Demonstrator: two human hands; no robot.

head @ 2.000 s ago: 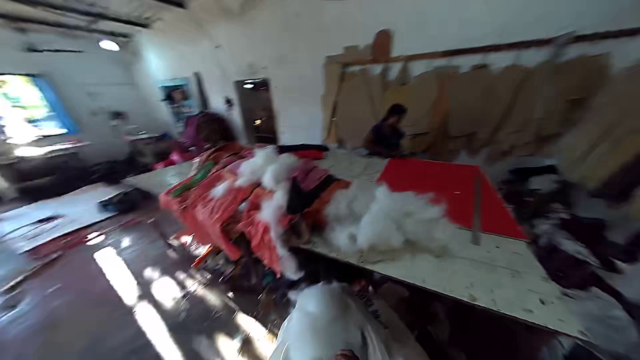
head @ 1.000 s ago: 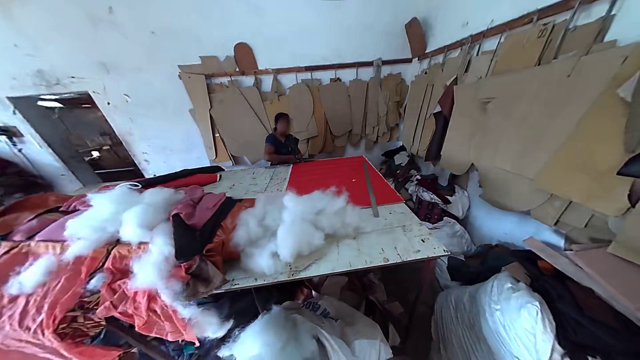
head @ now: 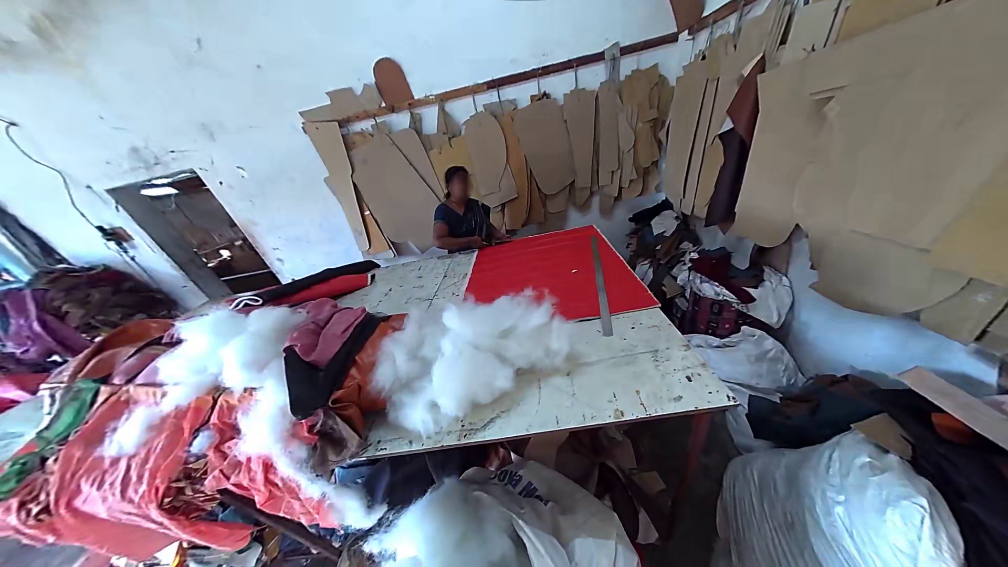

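Neither of my hands shows in the head view. White fiber stuffing [head: 472, 354] lies in a fluffy heap on the near part of a worn white worktable [head: 622, 378]. Behind it a red sheet of material [head: 543, 272] is spread flat, with a metal ruler [head: 602, 287] lying across its right part. More stuffing [head: 228, 346] rests on salmon-pink fabric [head: 118, 465] at the left. An open white sack [head: 567, 512] with stuffing [head: 449, 528] at its mouth stands below the table's near edge.
A person [head: 461, 216] is at the table's far side, hands near the red sheet. Cardboard patterns [head: 543, 146] hang along the wall. A scrap pile [head: 701, 276] and a full white sack [head: 843, 504] are at the right. Rolled black and red material [head: 315, 287] lies at the table's far left.
The view has swung far to the right and nearer the table, bringing the scrap pile and the full white sack into fuller view.
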